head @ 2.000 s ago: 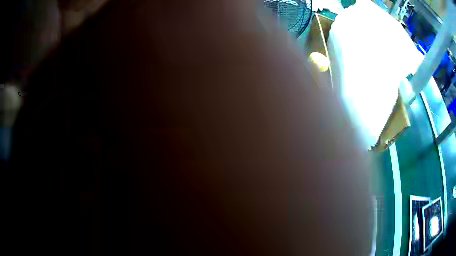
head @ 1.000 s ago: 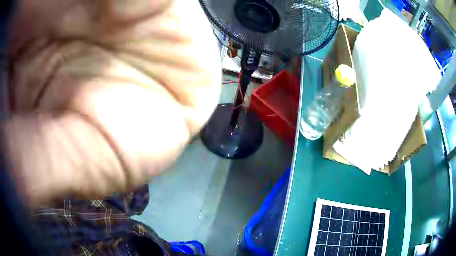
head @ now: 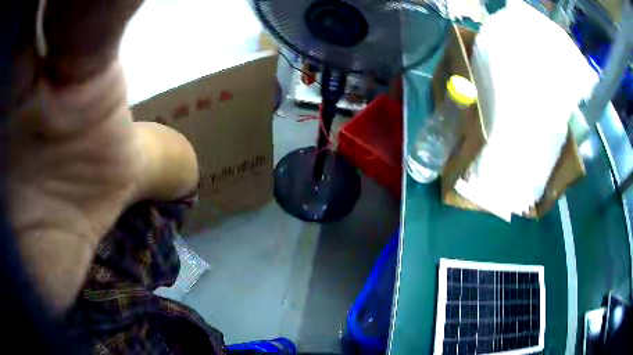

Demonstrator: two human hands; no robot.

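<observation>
A solar panel (head: 491, 308), dark with grid lines and a white frame, lies flat on the green bench at the lower right, cut off by the bottom edge. A hand, apparently my left hand (head: 76, 159), is very close to the lens at the left, blurred and cut off; its fingers cannot be made out. It is well away from the panel. Bare skin, perhaps part of the arm, meets a dark plaid sleeve below it. My right hand is not in view. Parts of other panels (head: 594, 331) show at the lower right edge.
An open carton (head: 463, 156) holds white foam sheets (head: 531, 104), with a yellow-capped bottle (head: 437, 142) beside it. A black fan (head: 318, 184), red crate (head: 375, 142), blue crate (head: 375, 298), shipping carton (head: 229, 139) and blue stool (head: 264, 346) stand beyond the bench edge.
The hand that covered most of the view has moved left, uncovering the bench, the fan and then the printed carton. The view has shifted slightly; the panel lies flat on the bench.
</observation>
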